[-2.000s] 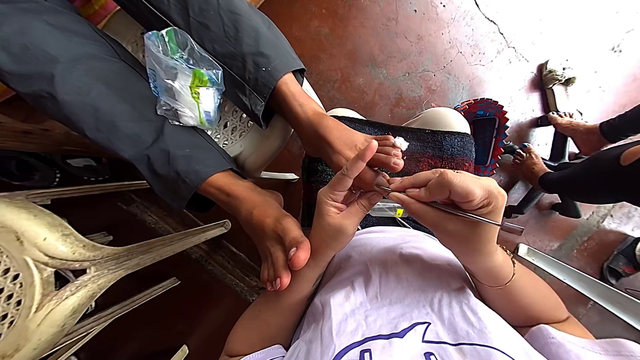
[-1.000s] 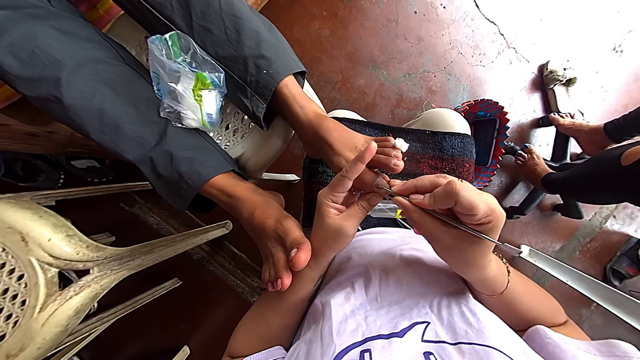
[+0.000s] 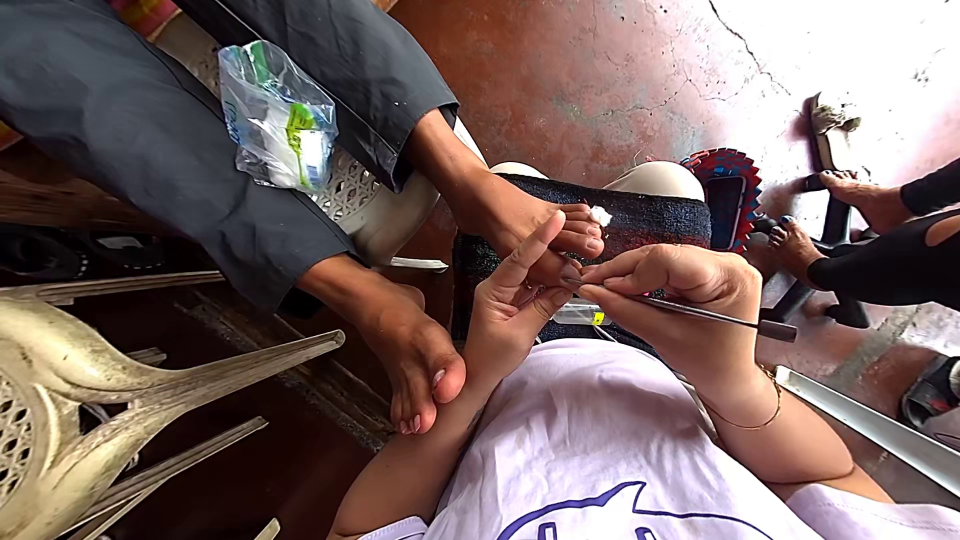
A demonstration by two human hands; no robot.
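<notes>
My right hand (image 3: 675, 300) grips a thin metal nail tool (image 3: 697, 310), its tip at the big toenail of another person's foot (image 3: 502, 210). That foot rests on a dark woven towel (image 3: 652, 217) across my lap. My left hand (image 3: 510, 315) holds the big toe from below between thumb and bent fingers, the index finger pointing up. White cotton (image 3: 600, 216) sits by the smaller toes. The person's other foot (image 3: 412, 352) lies against my left forearm. A clear plastic case (image 3: 581, 312) is partly hidden behind my hands.
A clear plastic bag (image 3: 281, 124) with packets lies on the person's trousers. A white plastic chair (image 3: 150, 382) stands at lower left. At right are a phone (image 3: 726, 214) on a red and blue woven mat, another person's feet (image 3: 799, 247) and a sandal (image 3: 829, 135).
The tool's handle end shows beyond my right hand at a slightly different angle than a second ago. My left hand stays at the big toe throughout.
</notes>
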